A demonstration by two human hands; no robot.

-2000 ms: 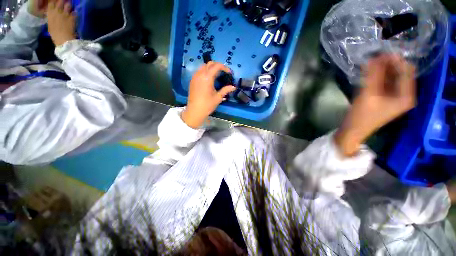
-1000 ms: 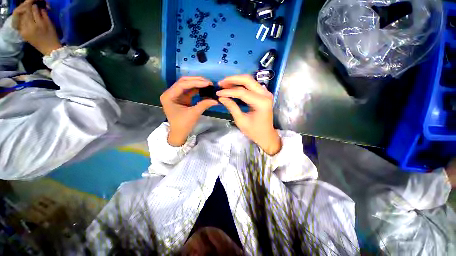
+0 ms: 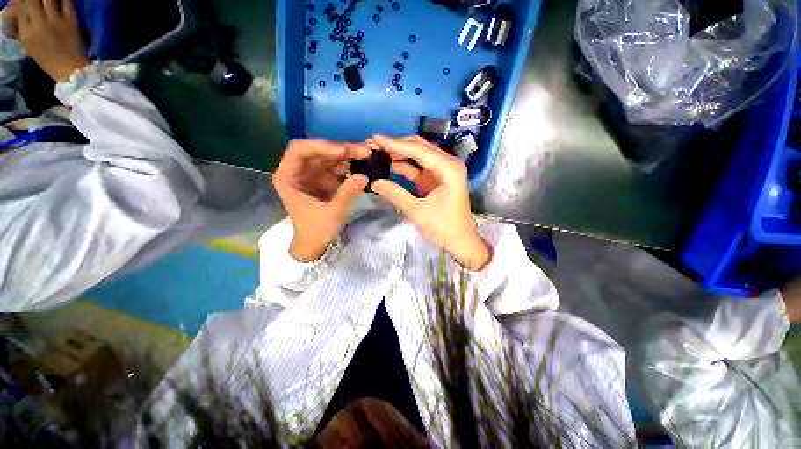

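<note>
A small black plastic housing [image 3: 376, 165] is held between the fingertips of both hands, over the near edge of the light blue tray [image 3: 386, 114]. My left hand [image 3: 314, 188] grips its left side and my right hand [image 3: 432, 193] grips its right side. The fingers hide part of it. Small black rings [image 3: 347, 35] are scattered on the tray floor, with one dark block [image 3: 353, 77] among them. Housings with silver-white bands [image 3: 480, 83] lie along the tray's right side, beside a pale silver-white piece [image 3: 470, 33].
A clear plastic bag [image 3: 650, 83] with something dark inside sits right of the tray. Dark blue bins [image 3: 733, 228] stand at the far right. Black lumps [image 3: 234, 79] lie on the bench left of the tray. A neighbour's sleeve [image 3: 123, 167] is at the left, another person's sleeve [image 3: 725, 351] at lower right.
My right hand has come from near the bag to meet my left hand at the black housing. Since one second ago the housing has turned slightly in the fingers, and the view has shifted a little.
</note>
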